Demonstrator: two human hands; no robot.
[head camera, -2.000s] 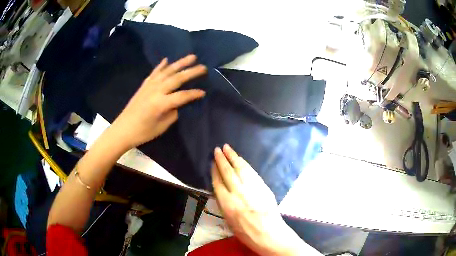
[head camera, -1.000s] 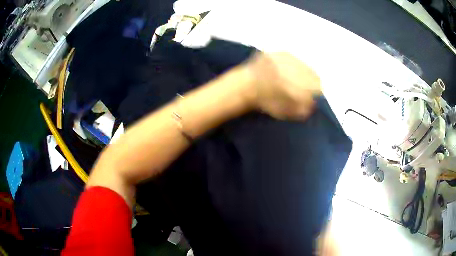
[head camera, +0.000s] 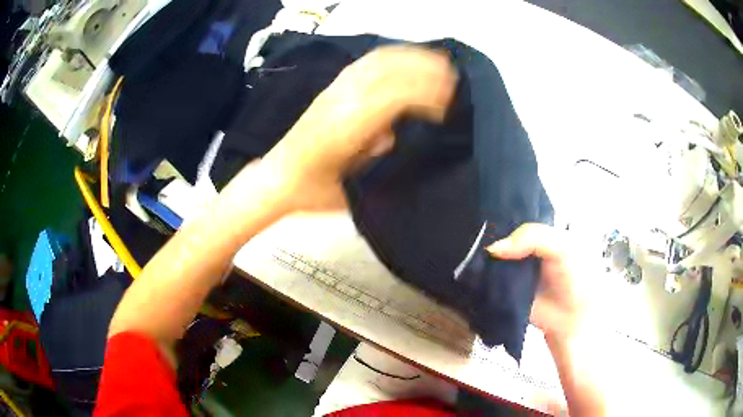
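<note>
The dark navy garment panel (head camera: 424, 191) lies over the white table, its lower right corner hanging near the front edge. A short thin white line (head camera: 471, 251) shows on it near my right hand. My left hand (head camera: 399, 89) is blurred and bent over the upper part of the cloth; its fingertips are mostly hidden. My right hand (head camera: 546, 273) grips the cloth's right side between thumb and fingers. Its lower part and wrist are washed out by glare.
The sewing machine (head camera: 692, 195) is at the right, with black shears (head camera: 695, 326) below it. Dark cloth (head camera: 183, 89) is piled at the left. A yellow tube (head camera: 106, 224) and a blue item (head camera: 39, 273) are at lower left. Ruler marks (head camera: 367, 297) run along the front edge.
The cloth has been drawn back from the front edge, uncovering the ruler marks. My left hand has moved left and up; my right hand has come into clear view on the cloth.
</note>
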